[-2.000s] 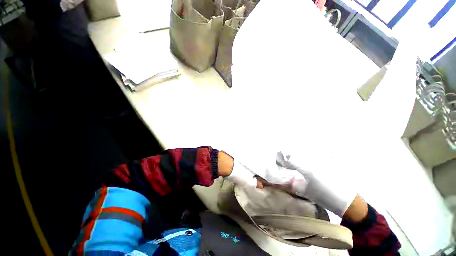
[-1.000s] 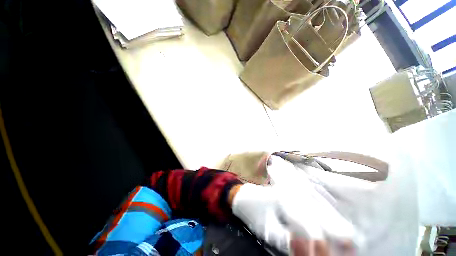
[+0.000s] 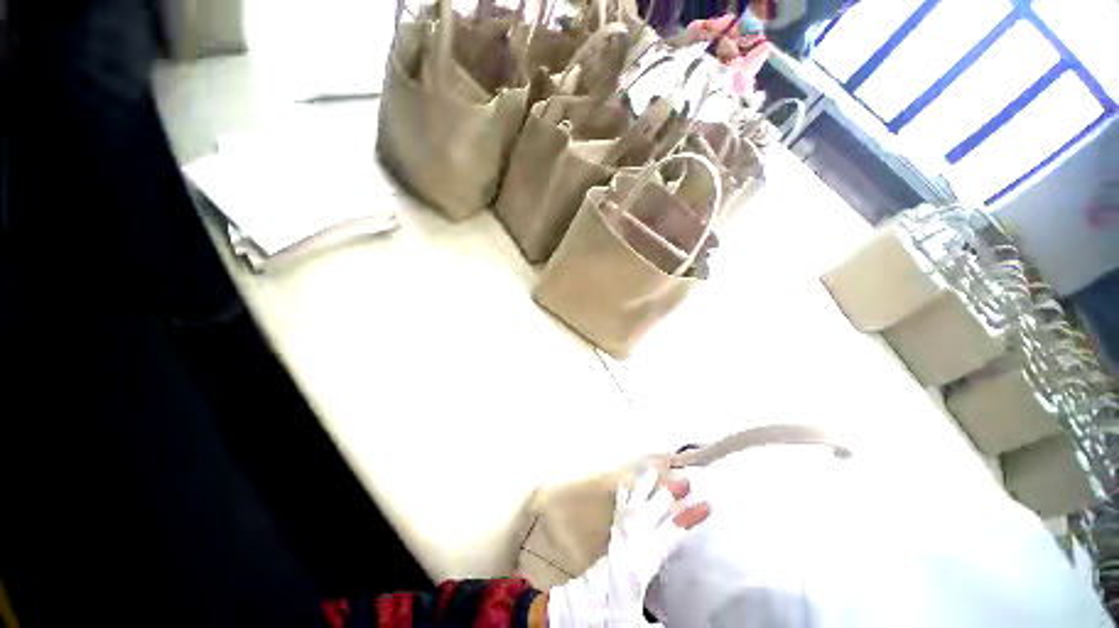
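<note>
A taupe tote bag (image 3: 574, 525) lies low in the picture, with one handle (image 3: 779, 437) showing beyond it. White paper (image 3: 847, 528) covers its right part; the glare hides where the paper ends and whether it goes into the opening. My left hand (image 3: 632, 540), in a white glove with bare fingertips, rests at the bag's rim beside the paper's left edge. Whether its fingers grip the rim or the paper cannot be told. My right hand is not in view.
Taupe tote bags (image 3: 620, 276) stand in a group on the pale table (image 3: 368, 393), handles up. A white paper stack (image 3: 301, 209) lies at the table's left edge. A row of stuffed bags (image 3: 951, 337) stands at the right. Dark floor is at the left, windows at the upper right.
The white paper now lies lower, over the bag's right part. My right hand has gone out of view. The view has shifted and shows more of the standing bags.
</note>
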